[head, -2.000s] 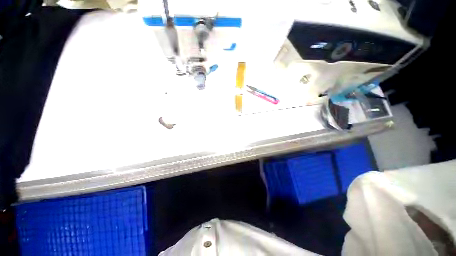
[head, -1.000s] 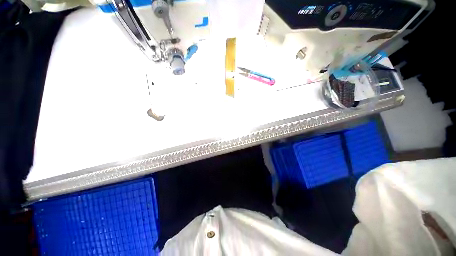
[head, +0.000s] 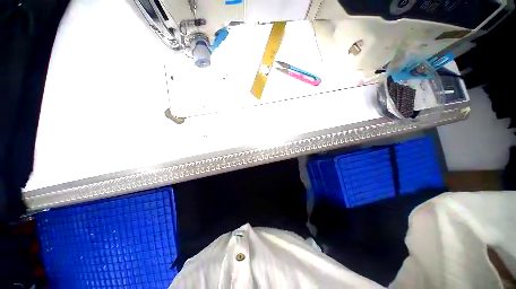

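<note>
Neither of my hands is clearly in view. A pale sleeve is at the lower right, with a small brown patch at the picture's edge that I cannot make out. The yellow strip point(head: 268, 61) lies slanted on the white machine bed, right of the sewing machine's presser foot area point(head: 202, 52). The pink and blue thread snips point(head: 299, 73) lie just right of the strip. Black fabric point(head: 28, 84) hangs over the table's left end. No fabric is seen under the machine head.
A clear plastic tub point(head: 412, 93) with dark items stands at the right table end. A measuring tape point(head: 237, 157) runs along the front edge. A blue basket point(head: 107, 240) is below left and more blue baskets point(head: 368, 175) are below right. The machine's black panel point(head: 421, 8) is at the top right.
The view has shifted, so the machine head sits higher in the picture. The yellow strip looks more slanted than before. The snips stay beside it.
</note>
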